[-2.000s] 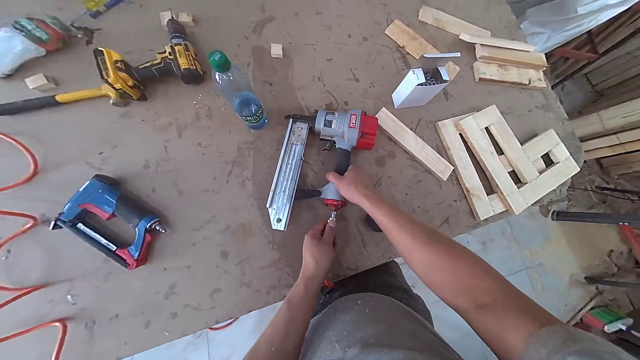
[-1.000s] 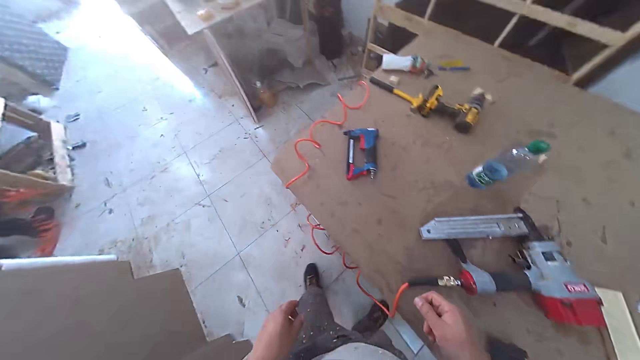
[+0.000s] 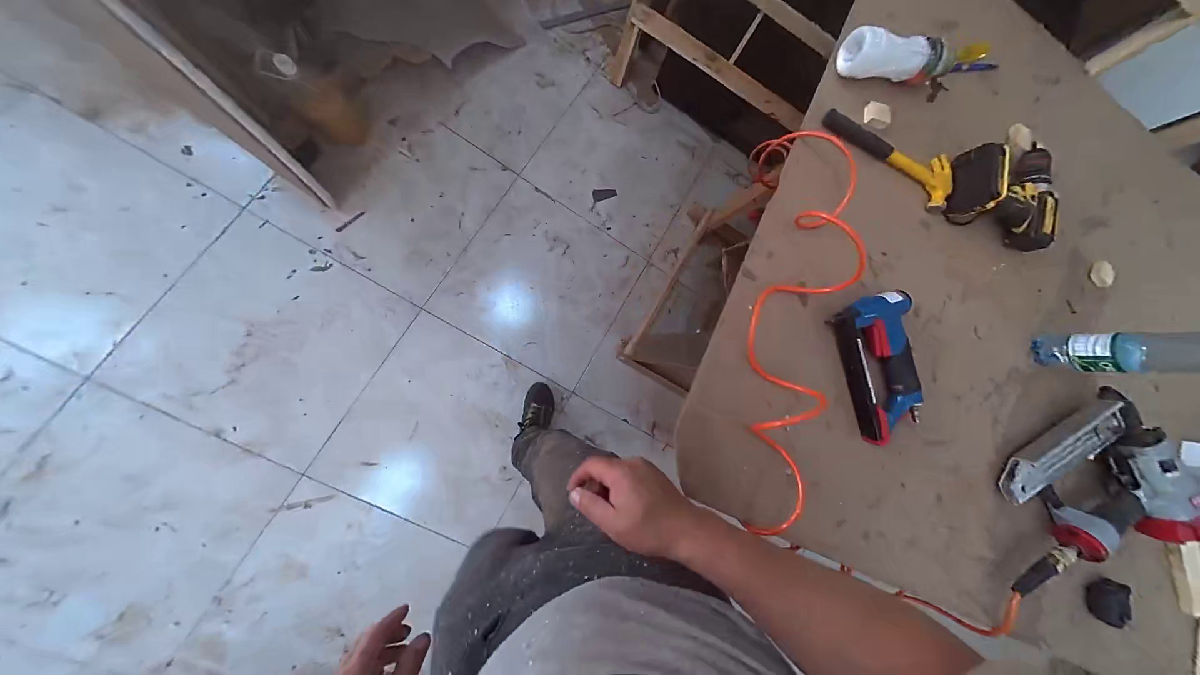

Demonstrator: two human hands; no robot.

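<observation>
My right hand hangs over my leg, fingers curled, and holds nothing that I can see. At the bottom edge my left hand is partly in view, fingers apart and holding nothing. On the table lies a blue nailer, right of my right hand. Beyond it a large grey and red nail gun rests on its side, joined at its fitting to an orange coiled air hose. A plastic bottle lies above the nail gun.
A hammer and a cordless drill lie at the table's far end. Wooden frames stand behind the table. A panel's edge rises from the tiled floor at the upper left. Small debris is scattered on the tiles.
Two seconds ago both hands were at the large nail gun, on its handle and air fitting; now they are away from it. The view has swung left towards the floor.
</observation>
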